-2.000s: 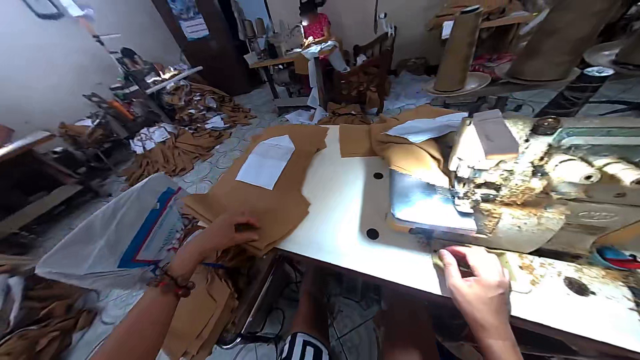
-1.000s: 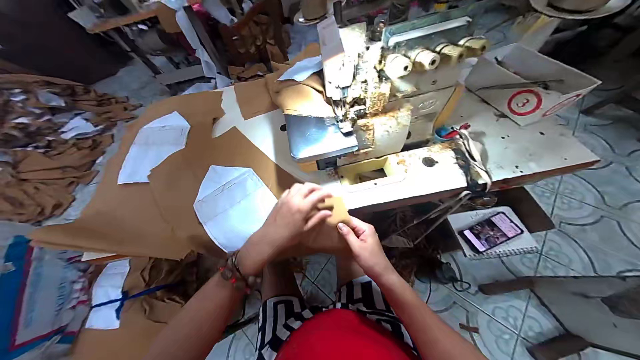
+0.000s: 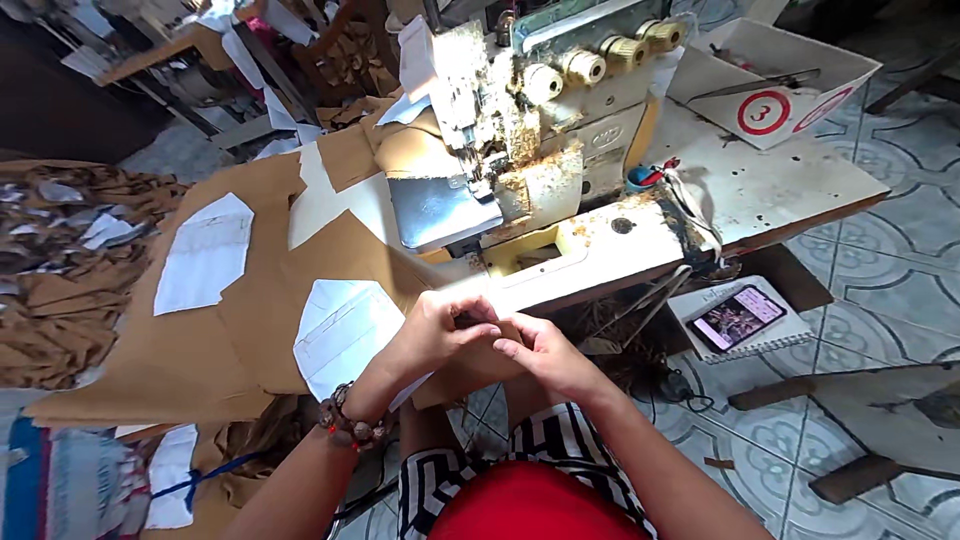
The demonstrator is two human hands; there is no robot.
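Observation:
My left hand [image 3: 450, 322] and my right hand [image 3: 544, 349] meet just in front of the table edge, both pinching the edge of a tan fabric piece [image 3: 469, 371] that hangs over my lap. Left of them, a white paper piece [image 3: 349, 334] lies on tan fabric, and another white paper piece [image 3: 204, 251] lies farther left on a larger tan fabric sheet [image 3: 247, 337]. Beyond my hands stands an overlock sewing machine [image 3: 555, 135] with its lamp lit, a tan piece [image 3: 412, 154] resting behind its metal plate [image 3: 442, 214].
An open white box [image 3: 765, 82] with tweezers stands on the table [image 3: 780, 187] at the right. Below it, a phone [image 3: 739, 319] lies on a spiral notebook [image 3: 686, 304]. Fabric scraps [image 3: 67, 300] are heaped at the far left. A wooden stool [image 3: 885, 420] is at the lower right.
The view has swung right. Two seconds ago my hands were apart, the left on the fabric and the right at the table's front edge; now they are together at a tan piece.

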